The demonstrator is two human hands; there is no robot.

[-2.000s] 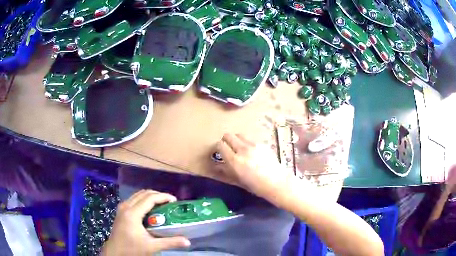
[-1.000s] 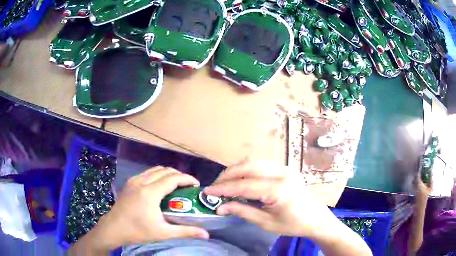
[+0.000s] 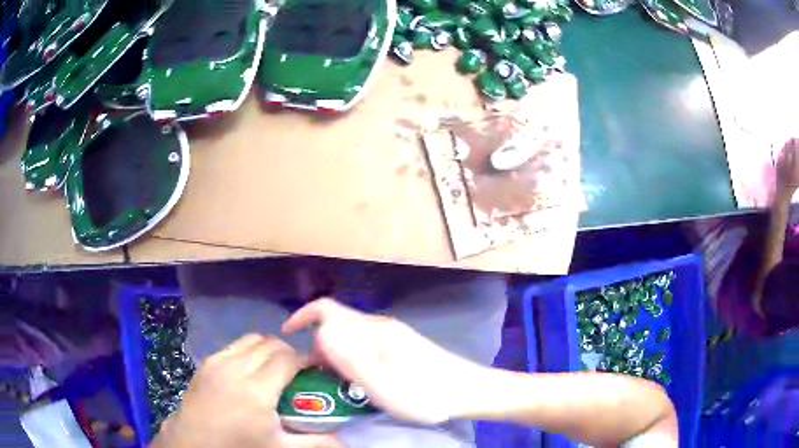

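Observation:
A green car body moulding [image 3: 307, 383] with a red-orange lamp and pale rim is held low over the lap, its lamp end towards me. My left hand [image 3: 232, 394] grips it from the left side. My right hand [image 3: 372, 354] lies over its top and right side, fingers bent at the far edge. A small green part with a silver disc [image 3: 355, 394] sits on the body's end, beside my right palm. The fingertips of my right hand are partly hidden, and the far side of the body is covered.
Green bodies [image 3: 322, 83] lie at the bench's left and back. Small green parts [image 3: 504, 66] are heaped at the back middle. A white dish [image 3: 517, 156] sits on the stained board [image 3: 464, 236]. Blue bins [image 3: 569, 350] stand below the bench on both sides. Another person's arm [image 3: 775, 227] shows at right.
The small part has come from the bench to the body's end in my right hand. My right hand has since shifted over the body's top. The view has turned right.

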